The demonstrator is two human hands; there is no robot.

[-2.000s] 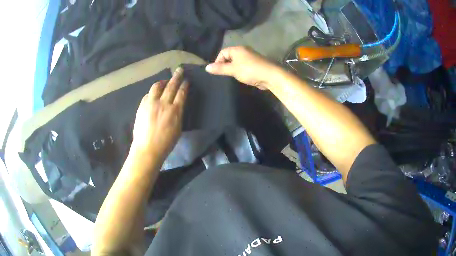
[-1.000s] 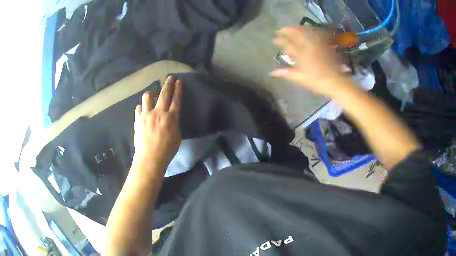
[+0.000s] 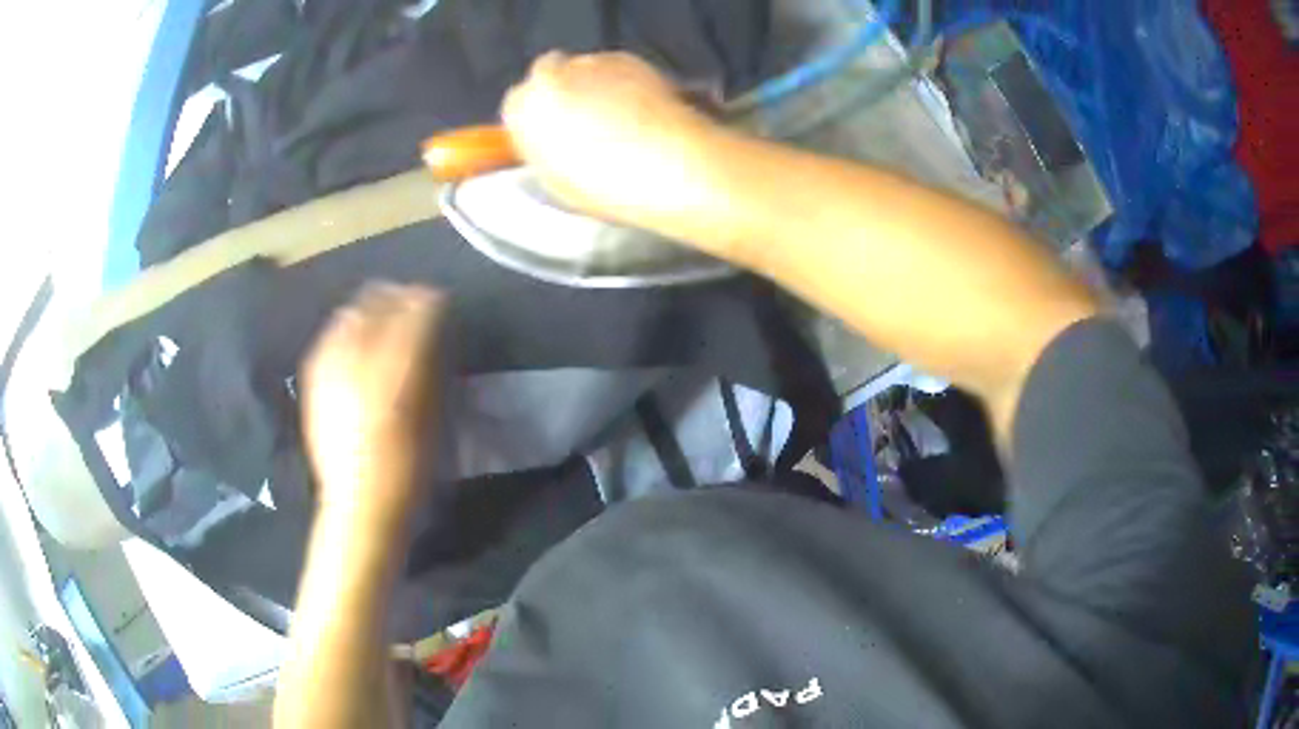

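Note:
My right hand (image 3: 606,135) is closed around the orange handle of the steam iron (image 3: 584,257). The iron's silver body lies over the upper edge of the dark garment (image 3: 570,321), beside the beige pressing form (image 3: 321,225). My left hand (image 3: 373,378) is blurred over the garment, left of the iron, with fingers bunched. Whether it pinches cloth cannot be told. Pale grey backing shows on the garment's near side. The iron's tip and the cloth under it are partly hidden.
A dark cloth heap (image 3: 541,71) lies beyond the form. A blue hose (image 3: 819,69) runs from the iron to the upper right. The iron rest (image 3: 1019,128) is at the table's right. Blue plastic (image 3: 1140,114) hangs behind. A blue frame (image 3: 855,463) stands below the table edge.
My right hand has moved from the garment to the iron, taken its handle and brought it left over the cloth. My left hand has left the seam and shifted left and nearer.

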